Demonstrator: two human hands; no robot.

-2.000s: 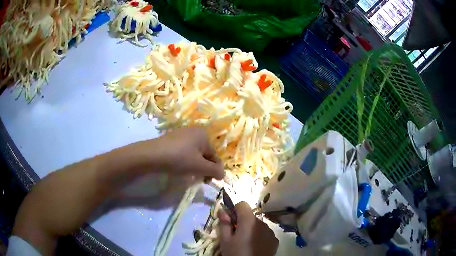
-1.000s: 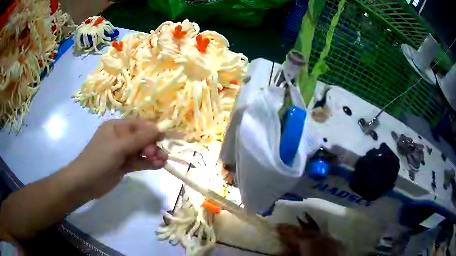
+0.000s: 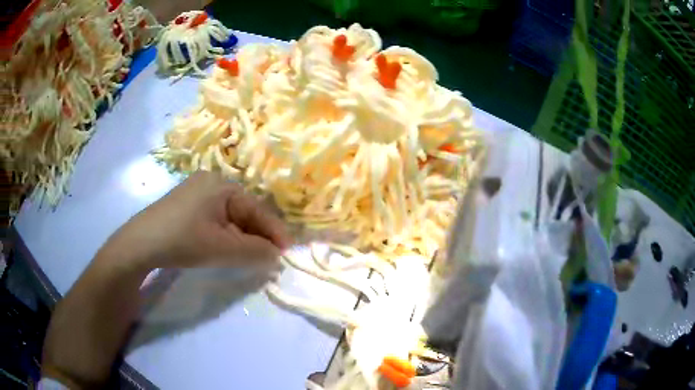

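My left hand (image 3: 221, 228) pinches the end of cream yarn strands (image 3: 312, 266) that run right to the lit needle area. A cream yarn bunch with an orange-red piece (image 3: 397, 370) lies there at the bottom, partly washed out by the lamp. The presser foot and needle are hidden by glare and the white pouch (image 3: 518, 320). A large pile of cream yarn bunches (image 3: 343, 129) with orange-red spots lies just beyond my hand. My right hand is not in view.
The white sewing machine head (image 3: 655, 251) stands at the right, with a blue object (image 3: 590, 335) in the pouch and green strips (image 3: 585, 68) behind. Stringy yarn (image 3: 53, 99) is at far left; a blue-and-cream bunch (image 3: 189, 44) sits near it. Green baskets (image 3: 648, 114) stand behind.
My right hand, with a dark pointed tool two seconds ago and blurred at the bottom one second ago, has left the picture. My left hand still holds yarn. The view has shifted.
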